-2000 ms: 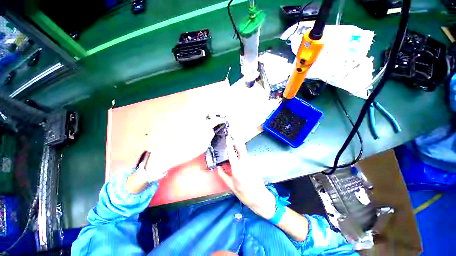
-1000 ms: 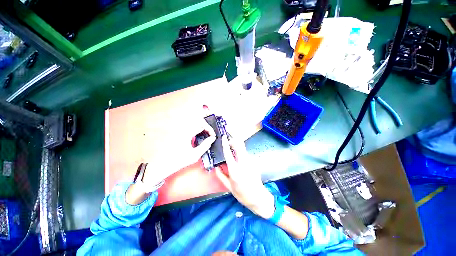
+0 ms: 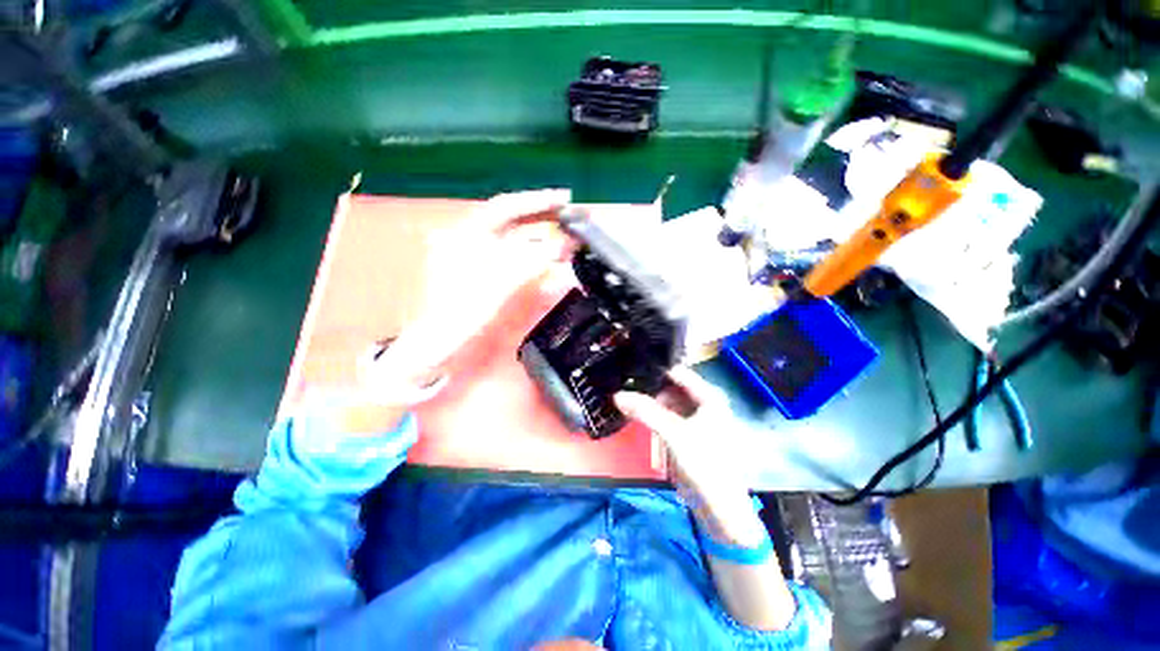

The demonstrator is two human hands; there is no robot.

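Observation:
A black hinged housing (image 3: 573,363) is open above the salmon-pink mat (image 3: 369,280), its two halves apart with dark inner parts showing. My left hand (image 3: 490,274) holds the upper end of the raised half. My right hand (image 3: 693,432) grips the lower right side of the housing near where the halves meet. The raised half is blurred. No fine wires can be made out between the halves.
A blue tray of dark screws (image 3: 801,356) sits right of the mat. An orange screwdriver (image 3: 884,229) and a green-capped syringe (image 3: 789,140) hang above. Blue-handled pliers (image 3: 999,407) lie far right. Another open black unit (image 3: 616,99) stands behind. A cardboard box (image 3: 941,547) is below.
The housing has gone from closed-looking to open. My left hand has moved up to its raised half. The whole view has shifted and turned.

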